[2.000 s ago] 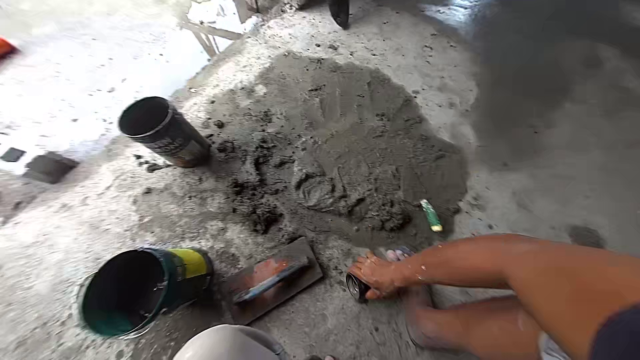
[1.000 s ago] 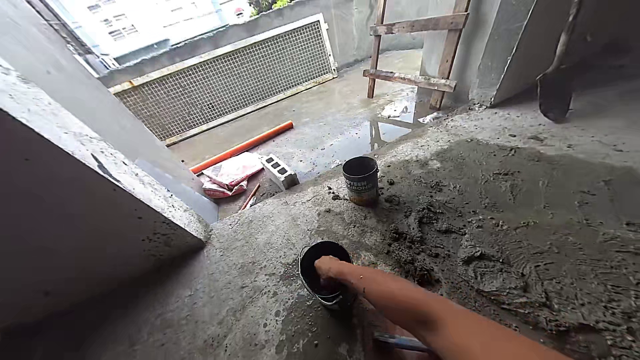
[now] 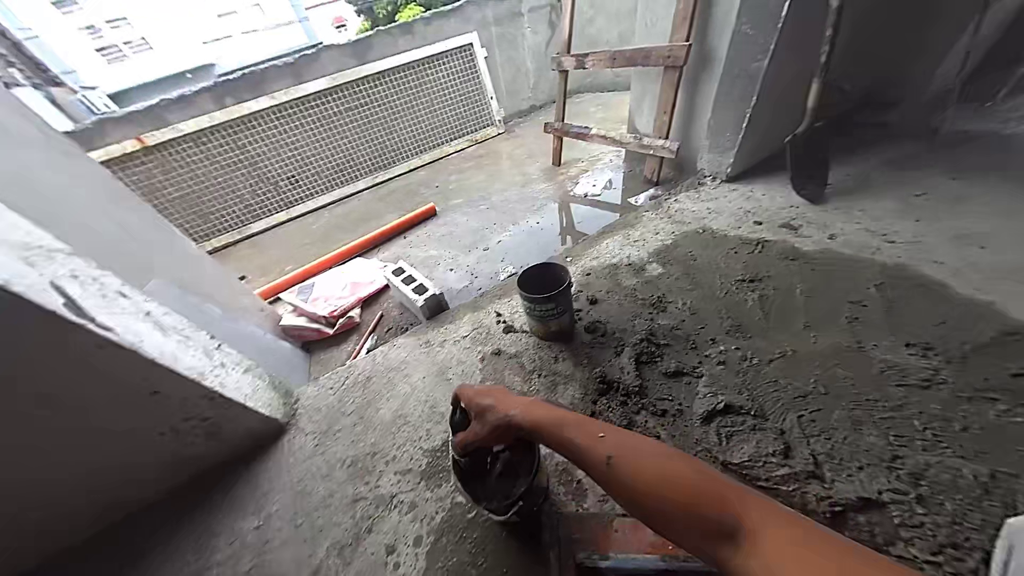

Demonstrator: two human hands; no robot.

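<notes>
My right hand (image 3: 490,418) is over the far rim of a dark bucket (image 3: 520,512), thumb and fingers curled around something dark. Whether this is the rim or a small can cannot be told. Dark, wet contents show inside the bucket. Under my forearm lies a flat trowel (image 3: 632,532), reddish with a bluish handle, partly hidden. Farther off, a second dark pail (image 3: 546,302) stands upright beside clumps of mortar (image 3: 640,352). A broad patch of wet grey mortar (image 3: 848,320) covers the floor on the right. My left hand is out of view.
A hollow concrete block (image 3: 416,290), red-and-white sacks (image 3: 334,292) and an orange pipe (image 3: 348,250) lie beyond the floor edge. A mesh panel (image 3: 320,136) leans on the parapet. A wooden ladder (image 3: 620,136) and a shovel (image 3: 810,160) stand behind; a wall (image 3: 144,320) borders the left.
My right hand, which held a small dark can beside the trowel two seconds ago, has moved to the bucket. It reached inside one second ago and is now at the rim. The view has swung widely.
</notes>
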